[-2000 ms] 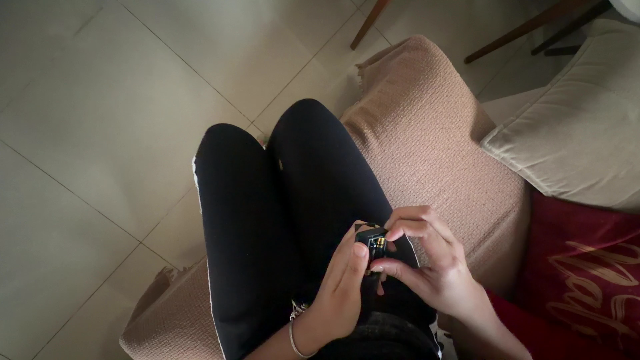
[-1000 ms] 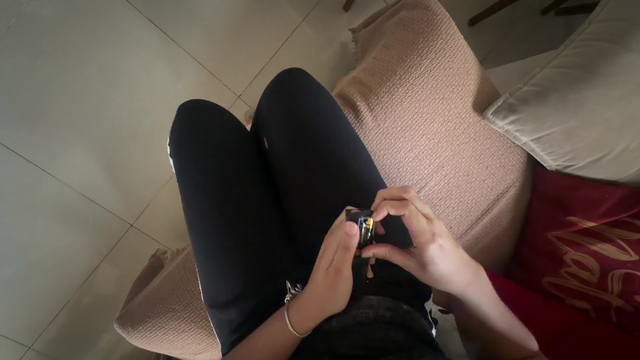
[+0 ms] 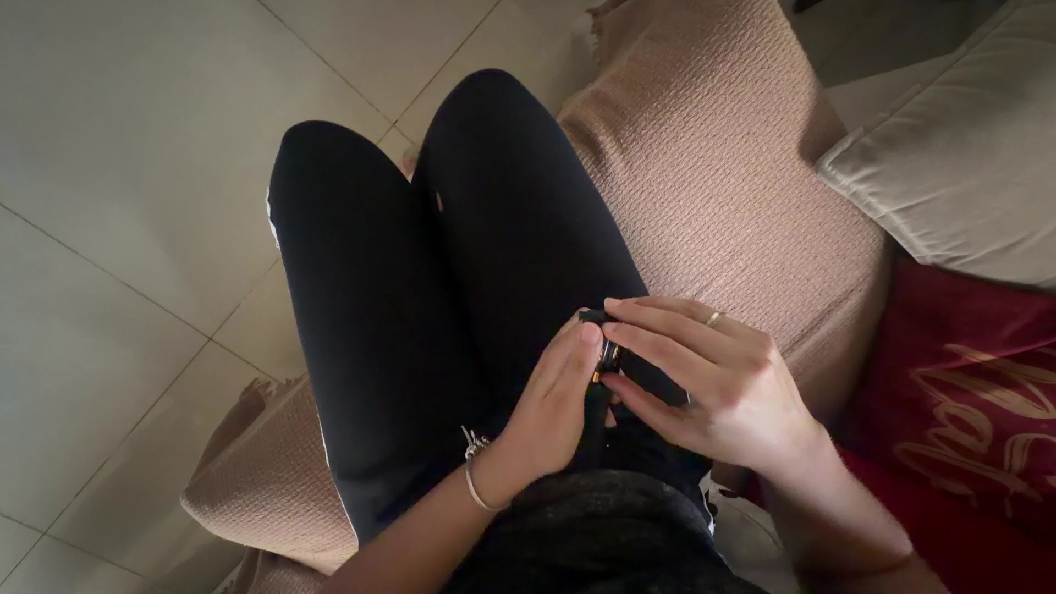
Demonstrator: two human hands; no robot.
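Note:
Above my lap, a small black object (image 3: 609,355) with shiny and orange-gold parts sits between my two hands; its kind cannot be told. My left hand (image 3: 551,404) wraps around it from the left, thumb along its near face, with a bracelet at the wrist. From the right, the fingertips and thumb of my right hand (image 3: 709,375) touch its edge, and a ring is on one finger. My fingers hide much of the object.
I sit on a seat under a beige woven throw (image 3: 709,181). Black trousers (image 3: 511,214) cover my legs. At the right lie a grey cushion (image 3: 965,157) and a red cushion (image 3: 949,388) bearing writing. Tiled floor (image 3: 124,148) spreads at the left.
The small object has been turned in my hands, so less of its face shows. My right fingers have straightened somewhat along it. The view has shifted slightly.

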